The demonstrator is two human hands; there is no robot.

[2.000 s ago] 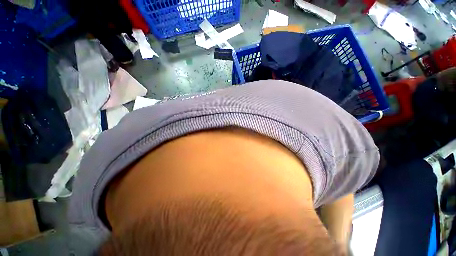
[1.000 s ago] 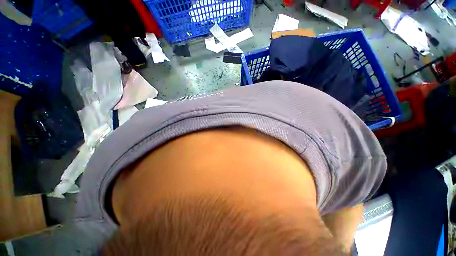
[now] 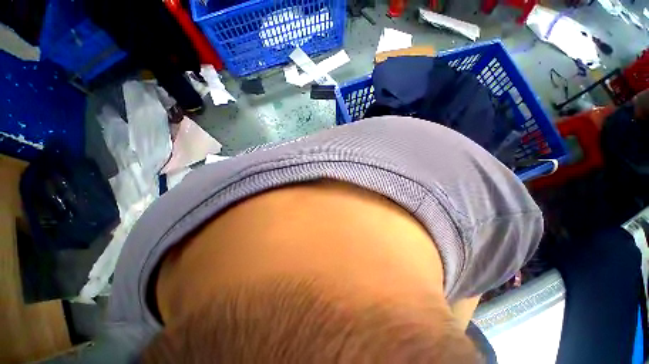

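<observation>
Neither of my hands is in the picture. The view is filled by the back of a neck, hair and a grey shirt (image 3: 491,206). A dark cloth strip (image 3: 601,298) hangs or lies at the lower right, beside a white surface with a grey ribbed edge (image 3: 526,320). A blue lattice crate (image 3: 530,106) on the floor holds dark navy cloth (image 3: 441,92). What the hands hold cannot be seen.
Another blue crate (image 3: 270,35) stands on the floor at the top. White strips (image 3: 313,67) and crumpled white sheets (image 3: 135,142) lie on the floor. A black bag-like heap (image 3: 67,195) is at the left by a wooden surface (image 3: 32,263). Red plastic (image 3: 580,142) is at right.
The view has shifted slightly. More of the white surface and its ribbed edge shows at the lower right, and less of the bare arm beside it. The crates look the same.
</observation>
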